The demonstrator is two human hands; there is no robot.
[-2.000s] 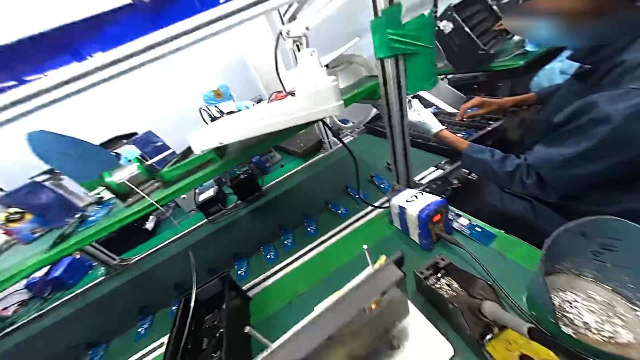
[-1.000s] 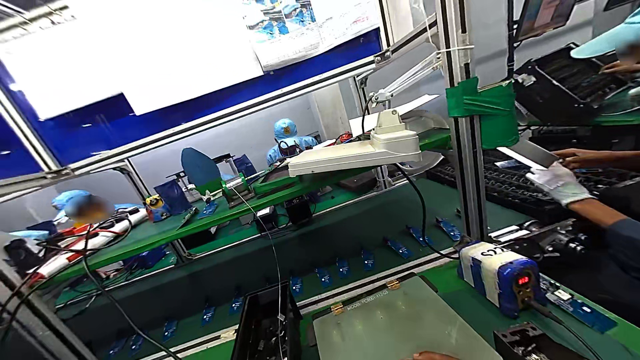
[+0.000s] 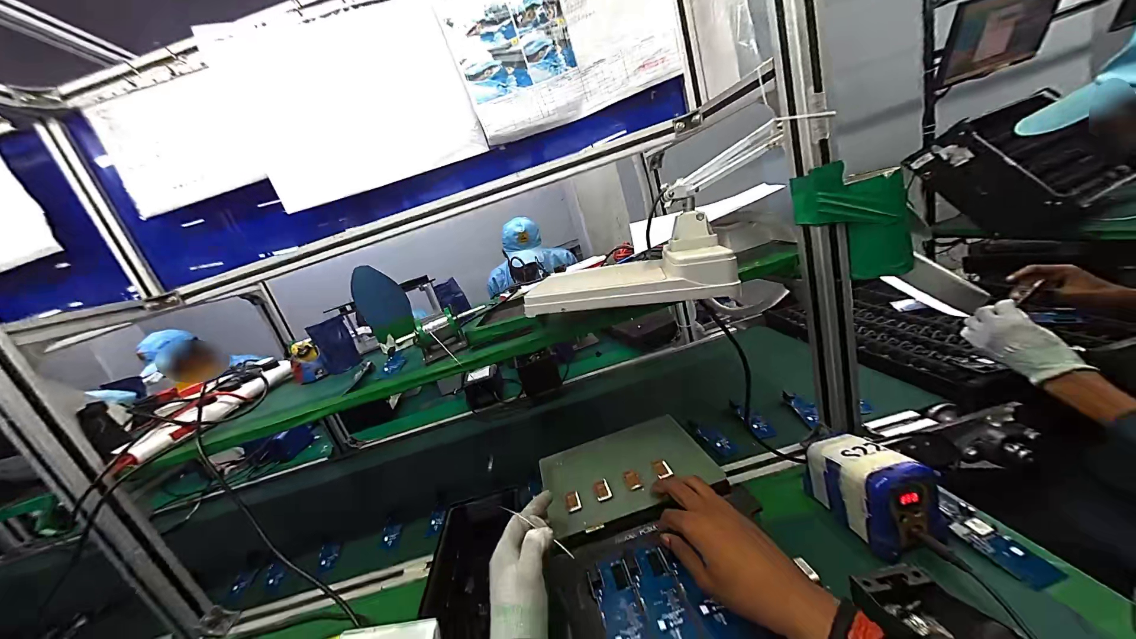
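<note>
My left hand [image 3: 522, 568], in a white glove, is at the left edge of a grey-green fixture lid [image 3: 621, 453], its fingertips near the lid's lower left corner. My bare right hand [image 3: 723, 550] rests at the lid's lower right, fingers near one of several small copper-coloured pads [image 3: 662, 469] set in the lid. Blue circuit boards [image 3: 643, 590] lie in the fixture between my hands, partly hidden by the right one. A thin wire [image 3: 546, 534] crosses my left fingers; whether they hold it I cannot tell.
A blue soldering station [image 3: 874, 497] stands on the right, beside an upright aluminium post [image 3: 821, 293]. A black bin [image 3: 461, 541] is left of the fixture. More boards lie on the green conveyor [image 3: 390, 532] beyond. A lamp head [image 3: 635, 284] hangs above. A co-worker's gloved hand [image 3: 1021, 342] is at right.
The lid, upright and edge-on two seconds ago, now leans back with its pads and the boards below in view. Both my hands have come into clear view. The view has swung right.
</note>
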